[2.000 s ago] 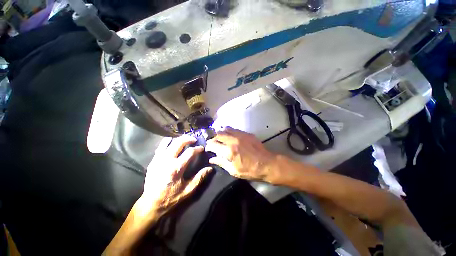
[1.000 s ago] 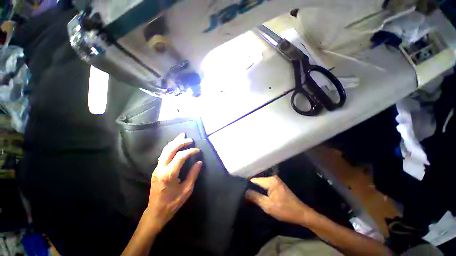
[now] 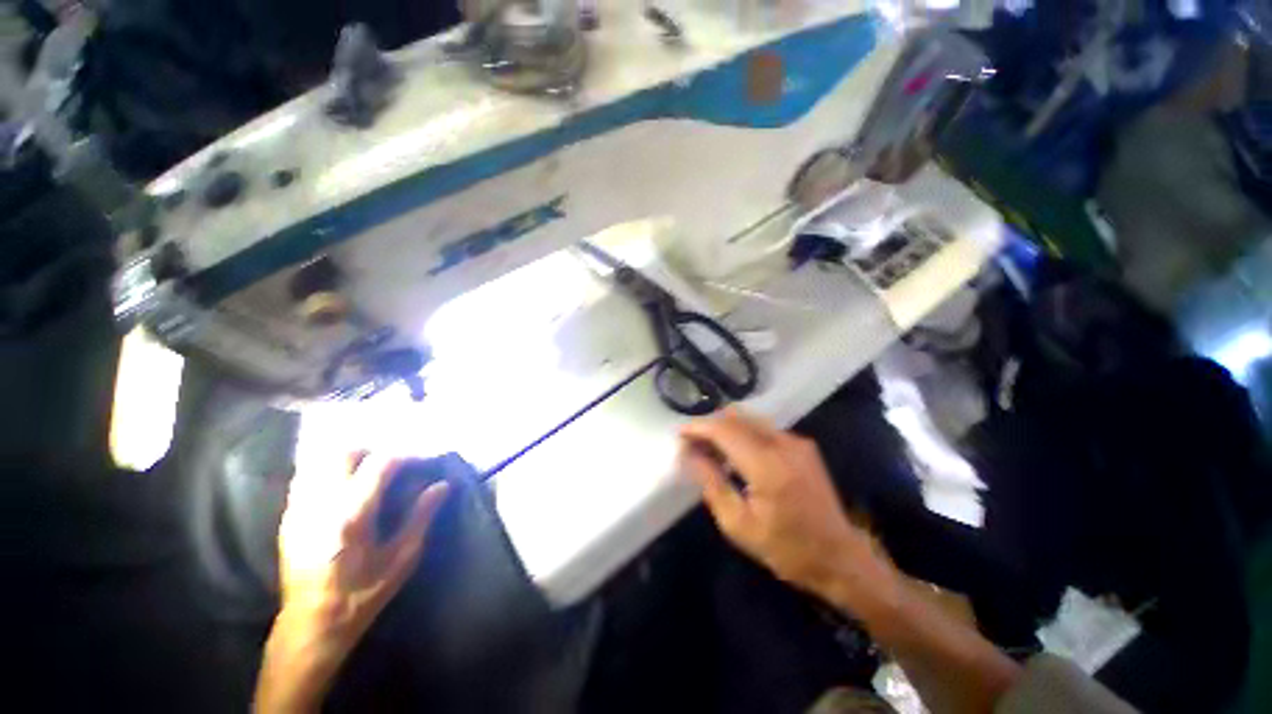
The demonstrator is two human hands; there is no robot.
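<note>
The black fabric garment piece [image 3: 467, 593] lies over the front of the table and the lap. My left hand [image 3: 342, 537] rests on its edge below the needle area, thumb and fingers around a fold of the cloth. My right hand [image 3: 767, 488] is off the cloth, at the table's front edge just below the shears' loops, fingers curled and blurred; it holds nothing visible. The fabric shears [image 3: 677, 335] lie on the white machine table [image 3: 586, 488]. The white sewing machine [image 3: 405, 237] stands behind; its needle area is lost in lamp glare.
The accessory tray [image 3: 914, 265] is at the table's right end. White scraps [image 3: 1088, 631] lie at the lower right. Dark cloth hangs beyond the table's right side. A blurred person [image 3: 1186, 181] is at the upper right.
My right hand has left the cloth and moved up to the table edge near the shears. My left hand stays at the cloth, now closer around a fold. The camera view has turned rightward.
</note>
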